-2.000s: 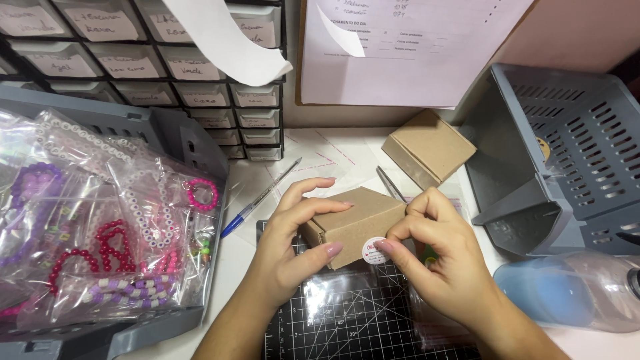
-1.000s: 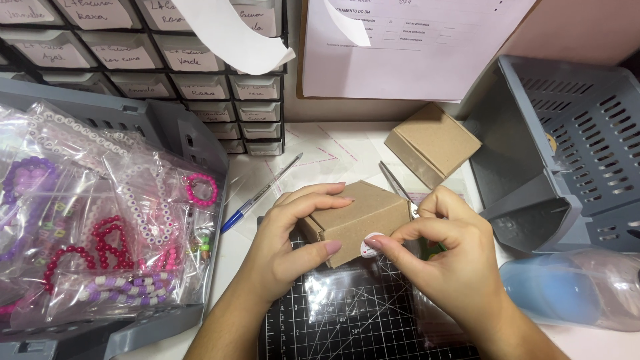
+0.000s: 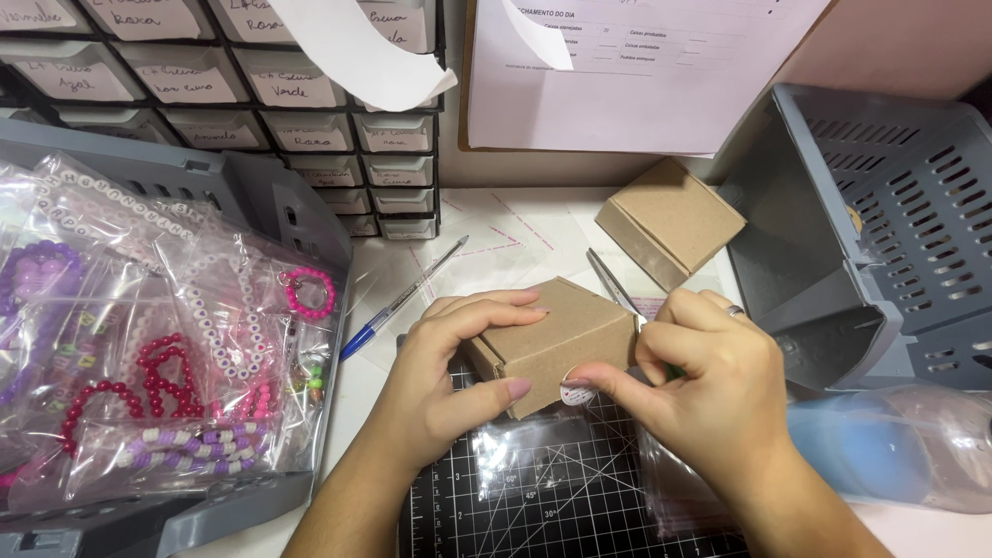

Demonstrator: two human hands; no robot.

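A small closed cardboard box (image 3: 562, 329) is held tilted above the black cutting mat (image 3: 535, 496). My left hand (image 3: 457, 364) grips its left end, thumb on the near side and fingers on top. With thumb and fingertips, my right hand (image 3: 690, 372) pinches a round white sticker (image 3: 577, 394) at the box's near side; whether it is stuck down there cannot be told. Partly behind my right hand lie scissors (image 3: 612, 283). A second cardboard box (image 3: 670, 221) rests farther back. Clear plastic bags (image 3: 682, 496) lie on the mat, partly under my right hand.
At left, a grey basket (image 3: 310, 217) holds bagged bead bracelets (image 3: 170, 372). A blue pen (image 3: 403, 298) lies beside it, before labelled drawers (image 3: 310, 132). A clipboard with paper (image 3: 620, 93) stands behind. At right are a grey perforated basket (image 3: 891, 232) and a bottle with blue contents (image 3: 876, 449).
My right hand has kept its pinch on the sticker, which has shifted slightly along the near side of the box. My left hand remains on the box.
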